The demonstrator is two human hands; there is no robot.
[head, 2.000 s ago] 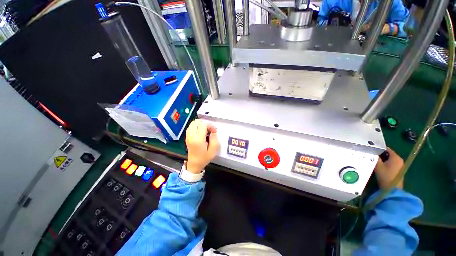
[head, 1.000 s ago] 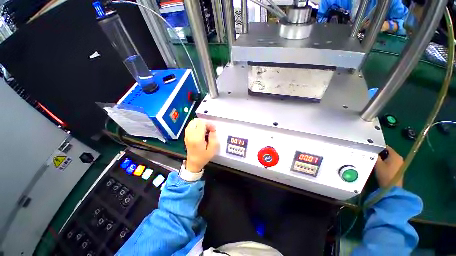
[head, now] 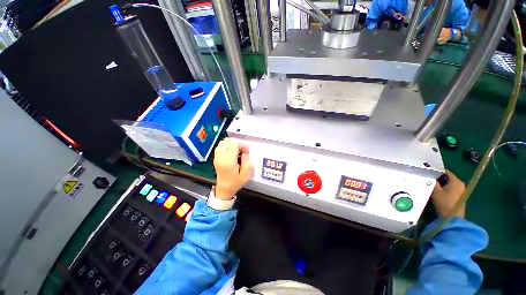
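The pneumatic press [head: 346, 129] stands in front of me. Its upper platen [head: 346, 60] is down, with the scuffed pale pressing block [head: 334, 97] below it. My left hand [head: 230, 167] rests with curled fingers against the front panel's left end; what is under the fingers is hidden. My right hand [head: 449, 195] is at the press's right front corner, its fingertips at a small dark round thing [head: 443, 179]; its grip is unclear. The green button [head: 402, 201] is uncovered. The red emergency stop [head: 310, 182] sits between two digital counters.
A black foam tray [head: 130, 248] with dark units and lit screens [head: 162, 197] is at lower left. A blue box [head: 190, 124] with a clear barrel [head: 147, 60] stands left. A yellowish hose [head: 507, 115] hangs right, near loose black units [head: 473, 154]. A person in blue is behind.
The left counter's red digits have gone up. The small screens along the tray edge have changed colour. Both hands and the press have stayed nearly still. The person behind has moved a hand.
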